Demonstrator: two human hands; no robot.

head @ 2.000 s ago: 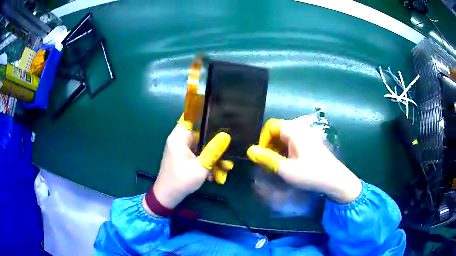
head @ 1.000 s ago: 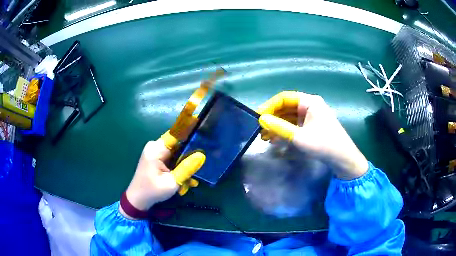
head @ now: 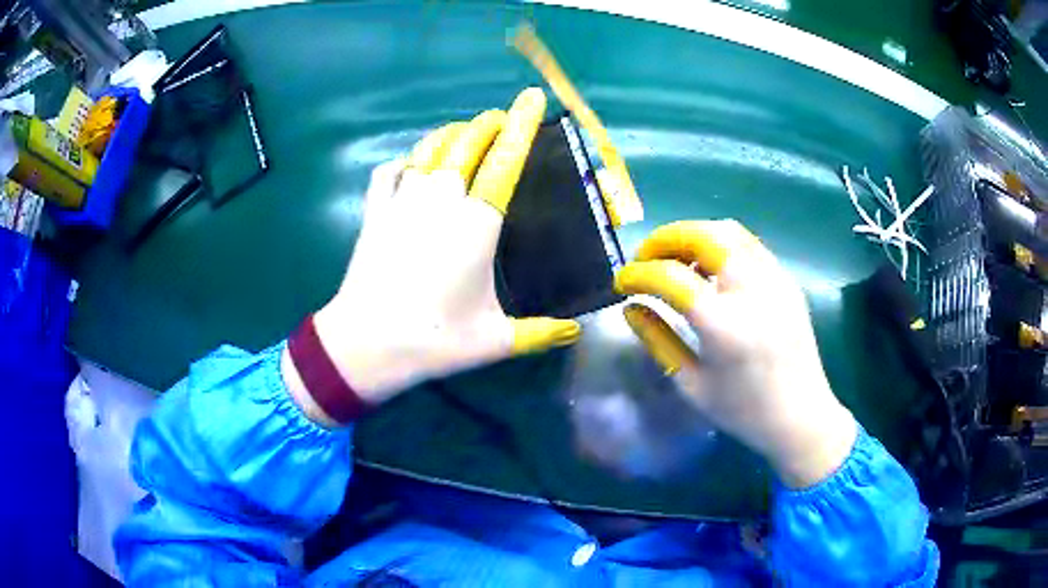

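Note:
A dark LCD panel (head: 554, 236) is between my hands over the green bench mat (head: 287, 287). Its orange flex cable (head: 580, 109) extends up from its right side towards the far edge. My left hand (head: 431, 258), with yellow finger cots and a dark red wrist band, spans the panel, fingers at its upper left and thumb at its lower edge. My right hand (head: 736, 327), also in yellow cots, has its fingertips at the panel's lower right corner. A shiny clear heap (head: 638, 419) lies below, partly hidden by my right hand.
Black frames (head: 247, 144) lie at the left beside a blue bin (head: 118, 161) holding yellow items. White strips (head: 891, 218) lie at the right, next to stacked clear trays (head: 954, 276) with orange tails. A white edge strip (head: 736, 37) runs along the back.
The panel has turned, so its orange cable is now on the right instead of the left. My left hand has changed from a thumb-on-face hold to a span across the panel's edges.

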